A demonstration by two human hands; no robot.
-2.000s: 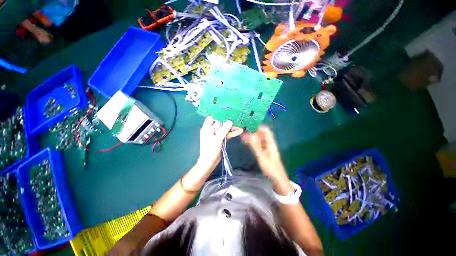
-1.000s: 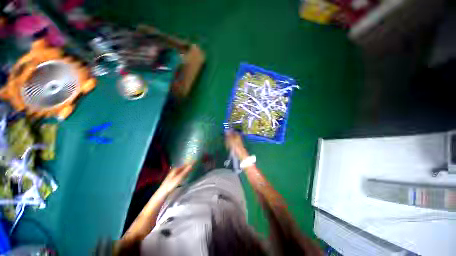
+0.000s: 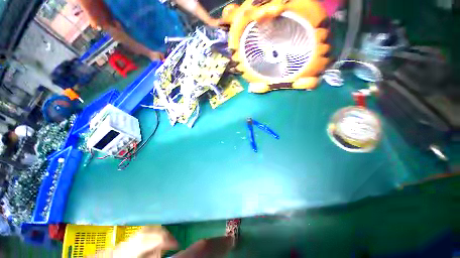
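A heap of yellow-tan circuit boards tangled with white wires [image 3: 194,70] lies on the far part of the green bench. Small side cutters [image 3: 254,143] with spread blue handles lie alone nearer me, with tiny bits beside them. At the bottom edge a blurred skin-coloured shape, apparently my left hand [image 3: 146,243], is over the yellow basket. A second, darker shape, apparently my right hand or forearm [image 3: 209,247], is cut off by the same edge. The fingers of both, and anything in them, cannot be made out.
An orange fan [image 3: 276,53] stands right of the heap, a round reel [image 3: 355,129] at right. A white box with dark display [image 3: 115,133] and blue trays [image 3: 48,191] are at left. The yellow basket [image 3: 83,242] is below the bench edge. Another person's hands [image 3: 157,55] are beside the heap.
The view has swung from the floor bin back to the bench. The green board held earlier is no longer seen. My hands have dropped to the bottom edge. Another person now reaches to the heap.
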